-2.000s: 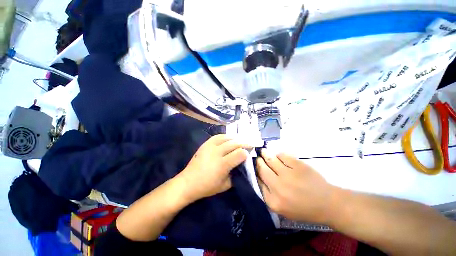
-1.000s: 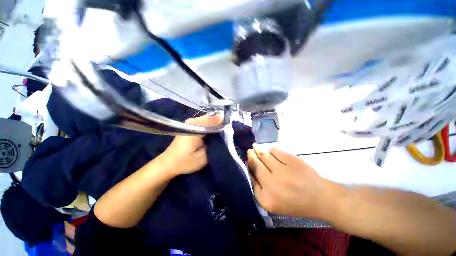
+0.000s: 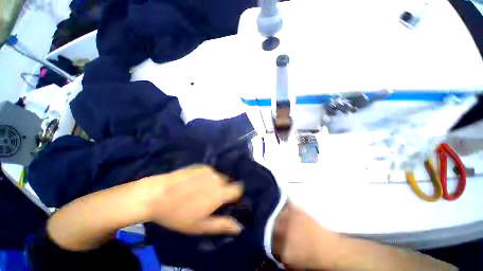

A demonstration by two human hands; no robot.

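The navy garment (image 3: 159, 143) lies heaped left of the needle area and down toward the wearer. Its waistband, with a white edge (image 3: 272, 222), curves below the white sewing machine (image 3: 360, 53). My left hand (image 3: 196, 201) is blurred over the dark cloth, thumb and fingers apart. My right hand (image 3: 304, 238) is blurred at the white edge, closed on the waistband; its fingertips are partly hidden. The cloth edge is away from the needle area, below and left of the small grey block (image 3: 308, 149).
Yellow-handled and red-handled scissors (image 3: 450, 172) lie at the right on the white table (image 3: 370, 206). Blurred printed label strips (image 3: 418, 129) hang beside the machine. A grey box with a fan grille (image 3: 16, 135) stands at far left. Blue material shows at the lower left.
Both hands have moved down toward the wearer, with the waistband drawn out from the needle area. My left hand has left the cloth by the foot. The view has shifted and shows the machine's top.
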